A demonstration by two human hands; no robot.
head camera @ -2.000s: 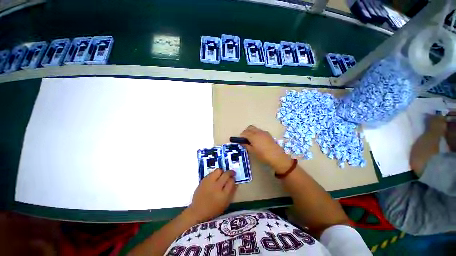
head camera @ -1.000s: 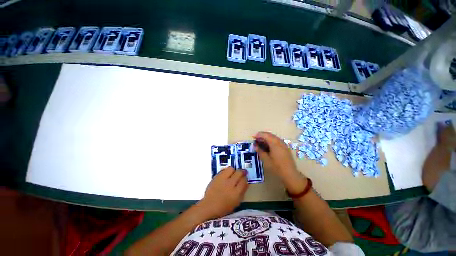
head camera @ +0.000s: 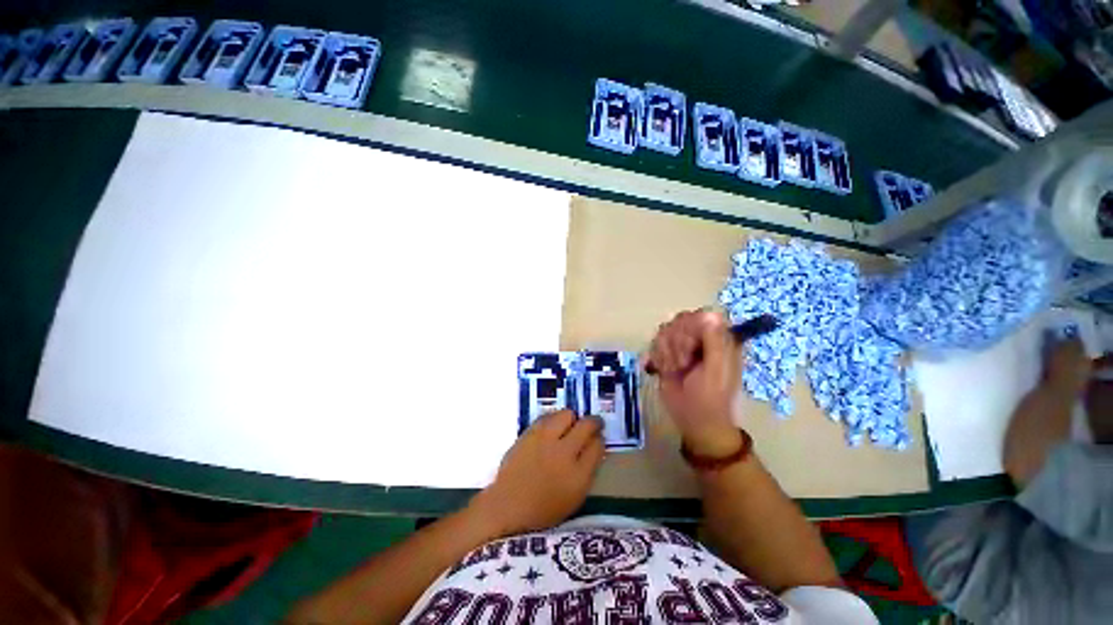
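Two phone-sized housings with light-blue rims lie side by side at the edge between the white sheet and the brown cardboard, the left housing [head camera: 546,383] touching or nearly touching the right housing [head camera: 613,398]. My left hand [head camera: 548,462] rests on their lower ends with its fingertips. My right hand [head camera: 695,365] is raised just right of the housings, closed around a short black stick tool [head camera: 752,328] that points right toward the inserts. Whether a small insert is also in its fingers cannot be told. A pile of light-blue inserts [head camera: 799,313] lies to the right.
A white sheet [head camera: 305,305] covers the left bench, brown cardboard [head camera: 647,263] the right. A bulging clear bag of inserts [head camera: 976,275] lies beyond the pile. Housings stand in rows on the green conveyor [head camera: 513,73]. Another person's arm [head camera: 1047,397] is at the far right.
My right hand has drawn back from the right housing's top and turned, so the black tool now points right. My left hand stays on the housings. The view has shifted and tilted.
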